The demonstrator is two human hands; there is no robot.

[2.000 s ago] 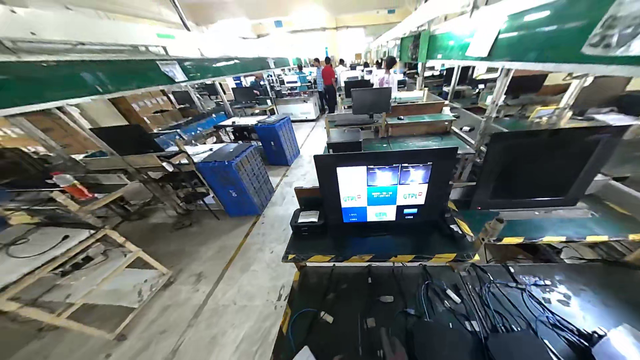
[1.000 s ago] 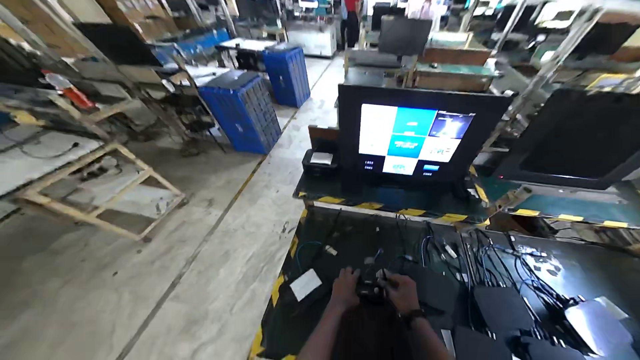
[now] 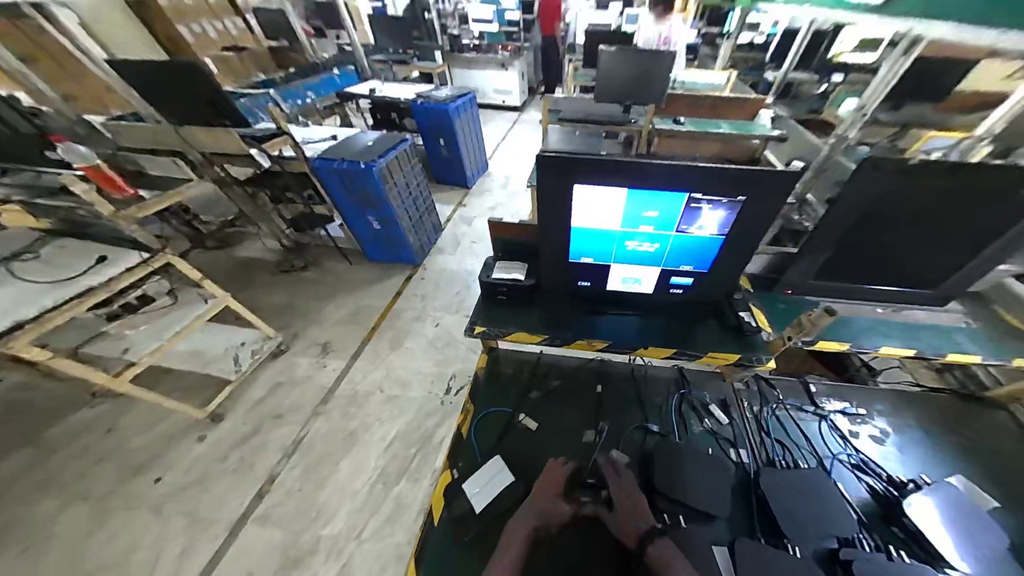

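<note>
My left hand [image 3: 552, 494] and my right hand [image 3: 626, 498] are close together over the dark workbench [image 3: 552, 384], on either side of a small dark object [image 3: 590, 490]. The fingers touch or nearly touch it; blur hides what it is and how firmly it is held. A white paper slip [image 3: 488, 482] lies left of my left hand. To the right of my right hand sits a flat black device box [image 3: 693, 478], with cables around it. A dark band is on my right wrist.
Several more black boxes [image 3: 806, 502] and tangled cables [image 3: 836, 432] cover the right side. Behind the bench stands a lit monitor [image 3: 656, 240], beside a small black printer-like device [image 3: 507, 290]. Blue crates [image 3: 376, 196] and a wooden frame [image 3: 192, 320] stand on the left. People are farther back.
Both hands, not clearly visible two seconds ago, came over the bench by one second ago and remain there around a small dark object. The view has tilted down.
</note>
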